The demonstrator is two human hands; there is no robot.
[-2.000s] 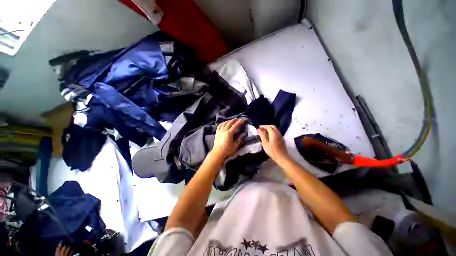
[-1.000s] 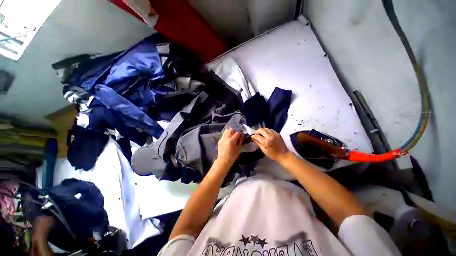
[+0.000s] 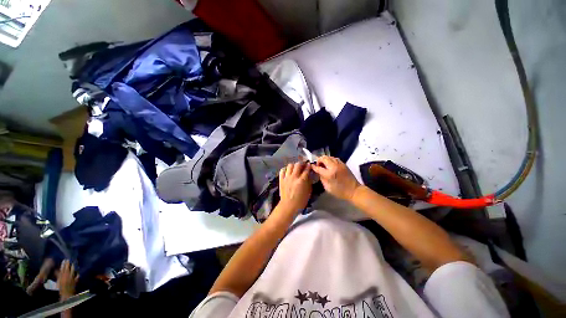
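Observation:
A grey, navy and white garment [image 3: 248, 171] lies bunched at the table's near edge. My left hand [image 3: 296, 185] and my right hand [image 3: 334, 178] are close together at its right part, fingertips pinching a small dark piece of its edge. A bit of white cloth shows just beyond the fingertips. The exact seam is too small to tell. A dark navy flap [image 3: 351, 127] lies beyond my right hand. The steam iron [image 3: 392, 181] is parked to the right of my right hand, untouched, with its brown-orange handle and a red-orange sleeved hose [image 3: 459, 200].
A large navy and grey garment pile [image 3: 155, 81] covers the upper left of the white table [image 3: 397, 81]. White cloth [image 3: 133, 217] hangs at left. Another person's hand [image 3: 66, 277] is at dark cloth at lower left. The iron's hose curves down the right wall.
My hands have come together from slightly apart and now pinch the garment's edge nearer my body. The view has shifted a little. Another person's hand shows more at lower left. The iron stays parked.

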